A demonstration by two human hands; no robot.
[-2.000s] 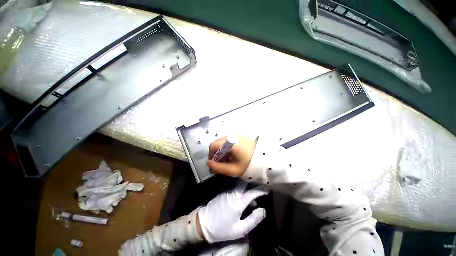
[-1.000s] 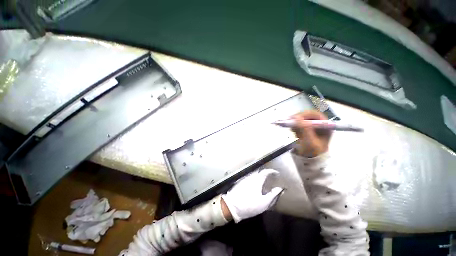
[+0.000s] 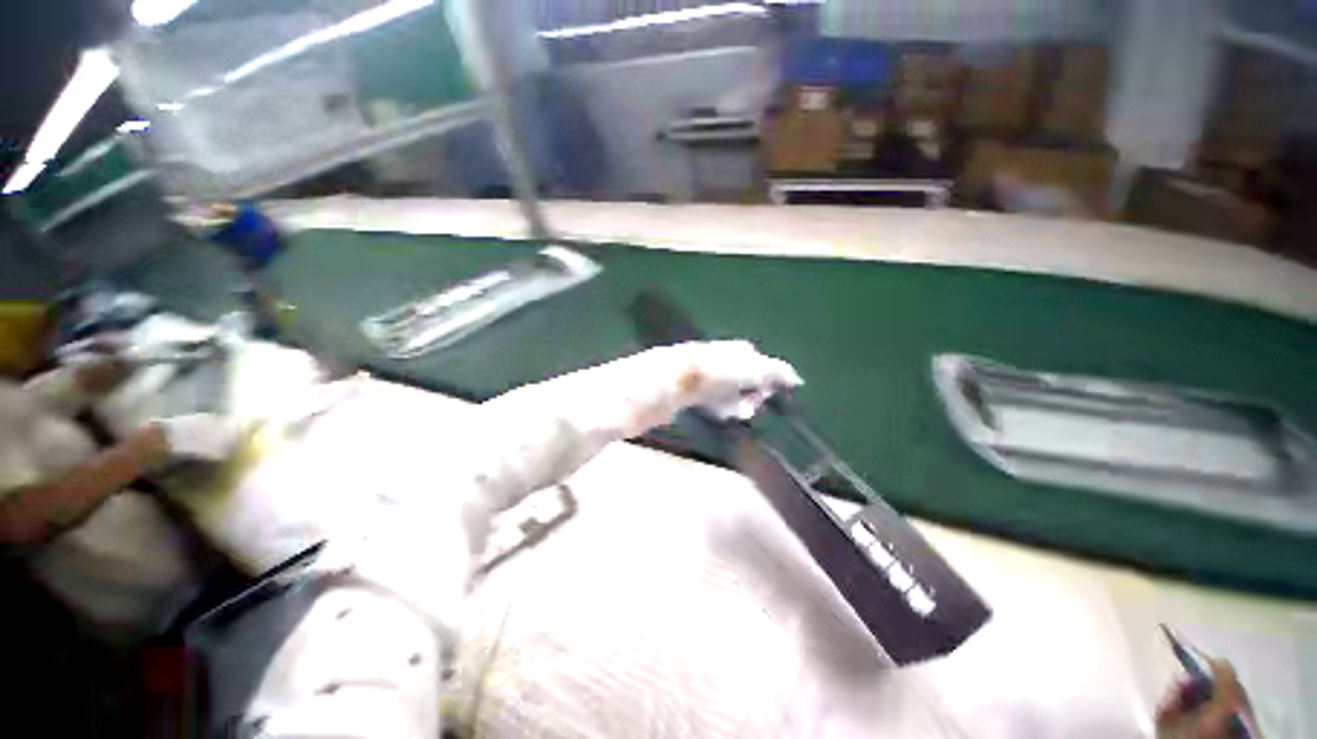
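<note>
My left hand (image 3: 734, 383), in a white glove, is at the centre and holds a dark sheet-metal housing (image 3: 831, 563) near its far part. The housing stands on edge or tilted, its slotted side showing, its far end over the green belt and its near end over the padded bench. My bare right hand (image 3: 1210, 707) is at the lower right, partly cut off by the frame edge, and holds the paint marker (image 3: 1184, 658). A second housing (image 3: 527, 531) lies at the left, mostly hidden behind my left sleeve.
Wrapped housings lie on the green conveyor belt (image 3: 809, 318), one at the back left (image 3: 477, 303) and one at the right (image 3: 1141, 440). A coworker (image 3: 101, 477) with a white glove is at the far left. Stacked cartons (image 3: 924, 123) stand beyond the belt.
The view has lifted towards the belt and hall. My left hand has moved forward and taken hold of the housing, which is now turned up off its flat position. My right hand has moved away rightward with the marker.
</note>
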